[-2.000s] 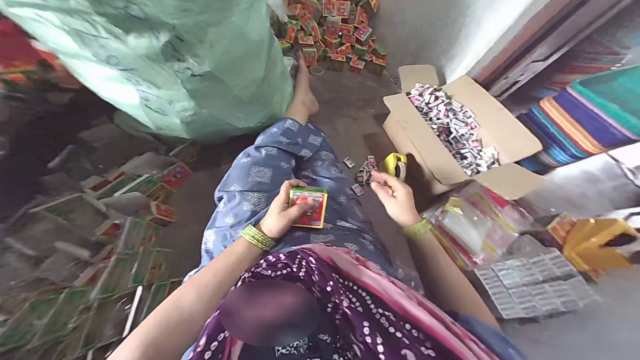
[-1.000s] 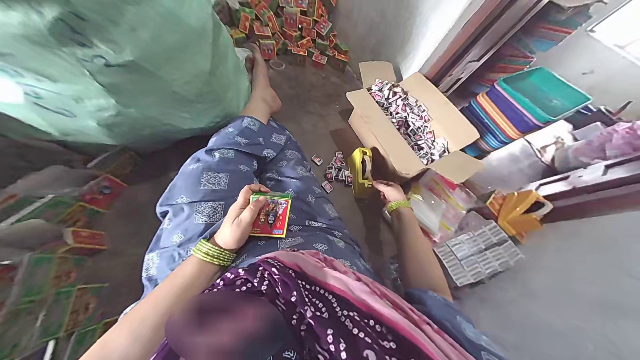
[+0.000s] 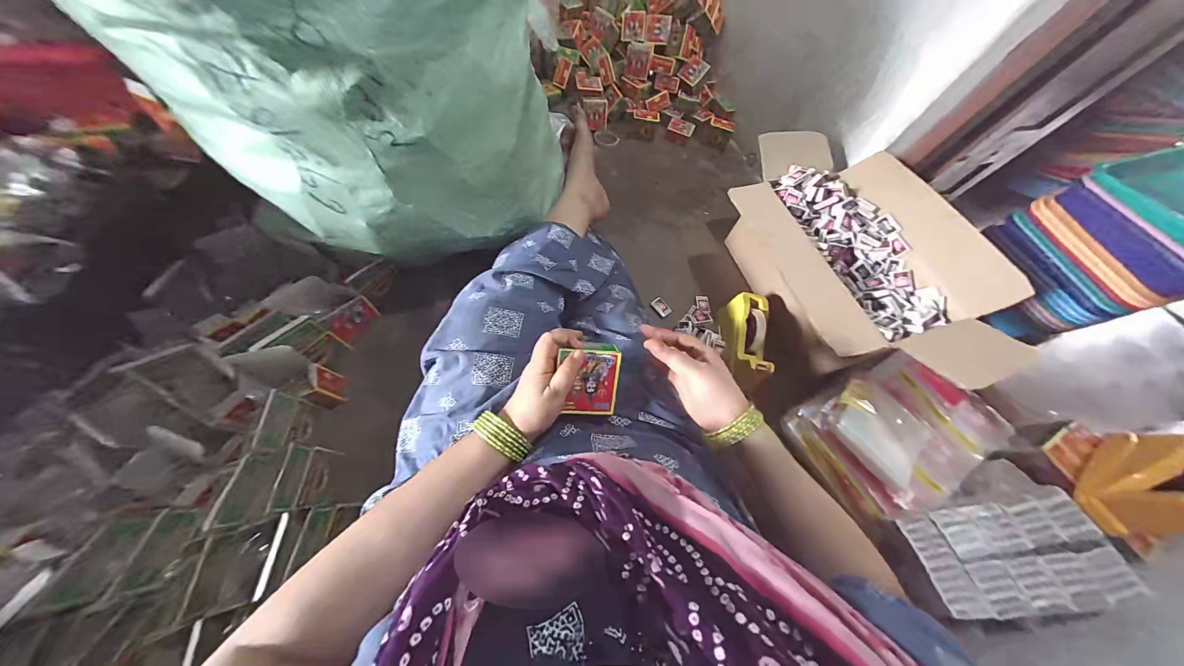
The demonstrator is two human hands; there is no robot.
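Observation:
My left hand (image 3: 544, 387) grips a small red and green printed box (image 3: 597, 381) over my lap, thumb across its face. To the right of the box, my right hand (image 3: 692, 375) is raised with its fingers slightly bent; whether something tiny is pinched in it cannot be made out. Beyond the right hand lie several small printed matchbox-like pieces (image 3: 700, 314) on the floor, beside a yellow tape dispenser (image 3: 747, 333).
An open cardboard carton (image 3: 786, 268) full of small pieces stands at right, with plastic packets (image 3: 869, 435) and silvery packs (image 3: 1022, 550) nearer me. Stacked plastic trays (image 3: 1101, 245) are far right. A large green sack (image 3: 398, 120) stands upper left; printed boxes (image 3: 638, 69) are heaped beyond my foot.
My right hand has moved from beside the tape dispenser back toward the printed box. My left hand keeps its hold on the box.

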